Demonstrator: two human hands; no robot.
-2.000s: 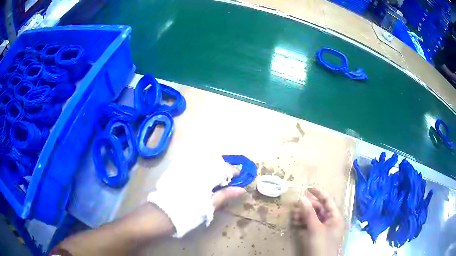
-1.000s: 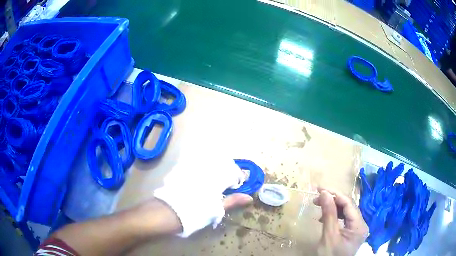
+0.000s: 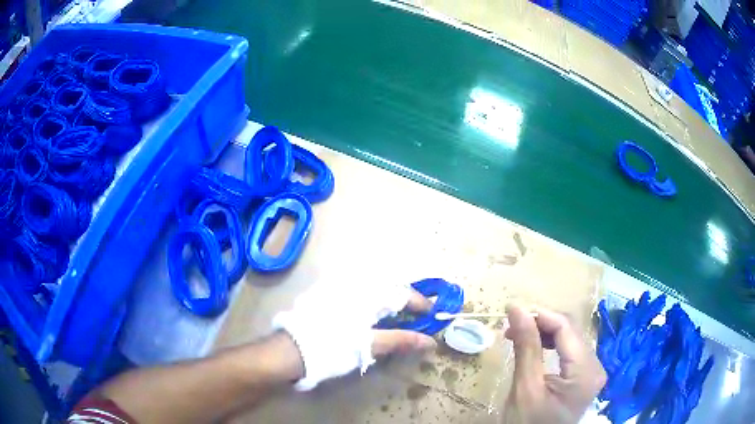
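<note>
My left hand (image 3: pixel 352 331), in a white glove with bare fingertips, grips a blue oval ring (image 3: pixel 447 300) at the centre of the cardboard. My bare right hand (image 3: pixel 550 360) pinches a thin pale stick (image 3: pixel 480 315) between thumb and fingertips. The stick's whitish tip touches or lies right over the ring's right part; I cannot tell which. A small white cup (image 3: pixel 469 338) stands just below the stick and right of my left fingertips. My left palm hides part of the ring.
A blue bin (image 3: pixel 178 124) full of rings stands at left. Several loose rings (image 3: pixel 280 233) lie beside it. Blue strips (image 3: pixel 654 356) are piled at right. Beyond the cardboard (image 3: pixel 546 265) runs a green conveyor belt (image 3: pixel 372 91) carrying a ring with a tail (image 3: pixel 646 168).
The stick's tip has moved from the cup to the ring. My right hand has moved slightly left and down. The tailed ring on the belt has travelled right.
</note>
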